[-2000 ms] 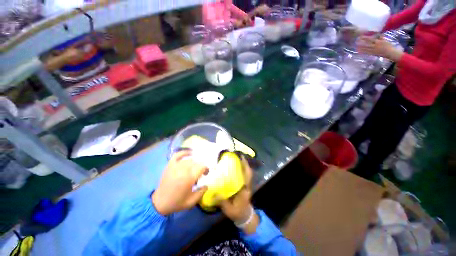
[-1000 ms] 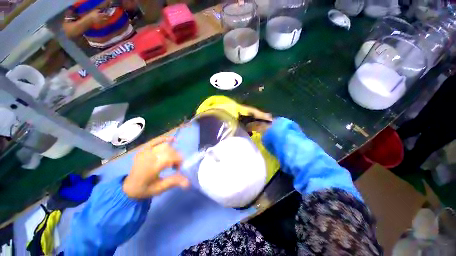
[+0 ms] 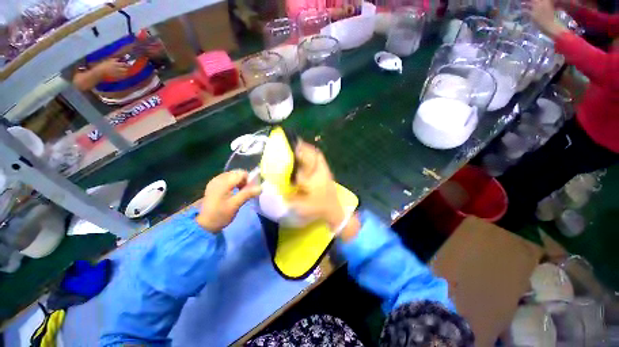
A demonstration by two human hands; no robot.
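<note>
My right hand (image 3: 317, 184) is shut on a bunched yellow and black cloth (image 3: 277, 160), which it presses against a clear jar with a white base (image 3: 271, 203). My left hand (image 3: 226, 198) is at the jar's left side, thumb and fingers on its edge. The jar is tilted and largely hidden by my right hand and the cloth. A flat yellow pad with black edging (image 3: 303, 249) lies below the jar at the bench edge, on the light blue board (image 3: 234, 290).
Clear jars (image 3: 444, 122) stand along the green bench. White oval pieces (image 3: 146, 198) lie on it. A metal shelf post (image 3: 64, 193) is at left, with dark blue cloths (image 3: 85, 279) nearby. A red bucket (image 3: 475, 194) and a person in red (image 3: 592, 74) are at right.
The jar has turned from its base facing me to lying further up between my hands. My right hand has drawn back with the cloth, and more of the yellow pad shows.
</note>
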